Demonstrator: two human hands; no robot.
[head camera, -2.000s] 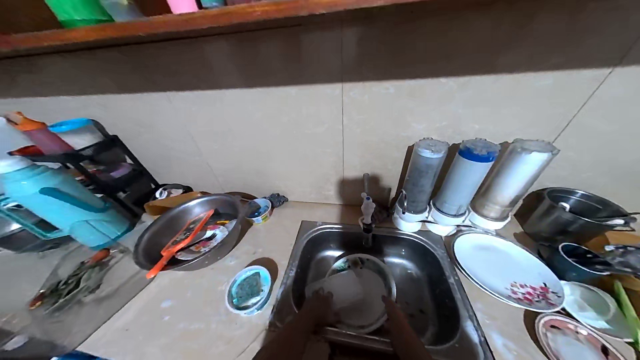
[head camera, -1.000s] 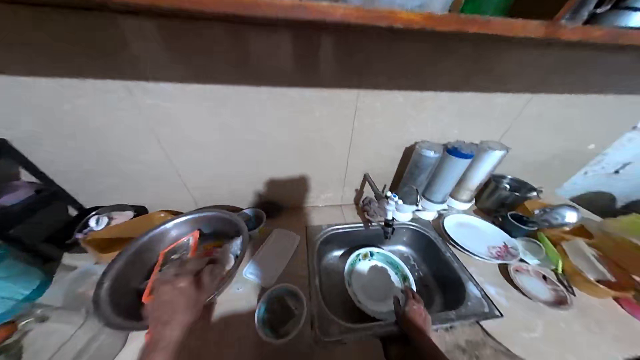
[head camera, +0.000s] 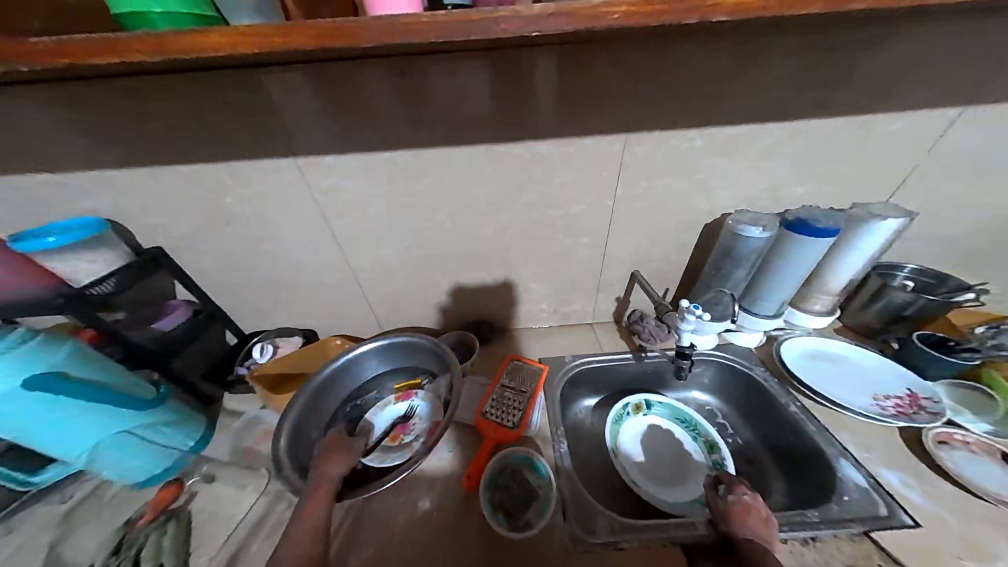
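Observation:
My left hand (head camera: 342, 455) reaches into a large metal basin (head camera: 295, 421), its fingers at the left edge of a floral plate (head camera: 421, 425) on which a fork (head camera: 402, 424) lies. Whether the fingers grip the plate or the fork is not clear. My right hand (head camera: 740, 508) holds the lower right rim of a white plate with a green patterned border (head camera: 669, 453), tilted inside the metal sink (head camera: 787, 449). An orange-framed grater (head camera: 508, 398) lies on the counter between basin and sink, over a clear plastic container. Just below it stands a small round tub (head camera: 517, 492).
A faucet (head camera: 683, 346) rises behind the sink, beside three filter cylinders (head camera: 811, 252). Plates (head camera: 858, 378) and a steel pot (head camera: 902, 299) stand at right. A turquoise jug (head camera: 94, 402), black rack (head camera: 197, 291) and vegetables (head camera: 161, 528) are at left. A wooden shelf (head camera: 504, 31) hangs above.
The orange grater, in the basin in both earlier frames, now lies on the counter beside it. My left hand has gone from the sink to the basin. My right hand stays at the plate in the sink.

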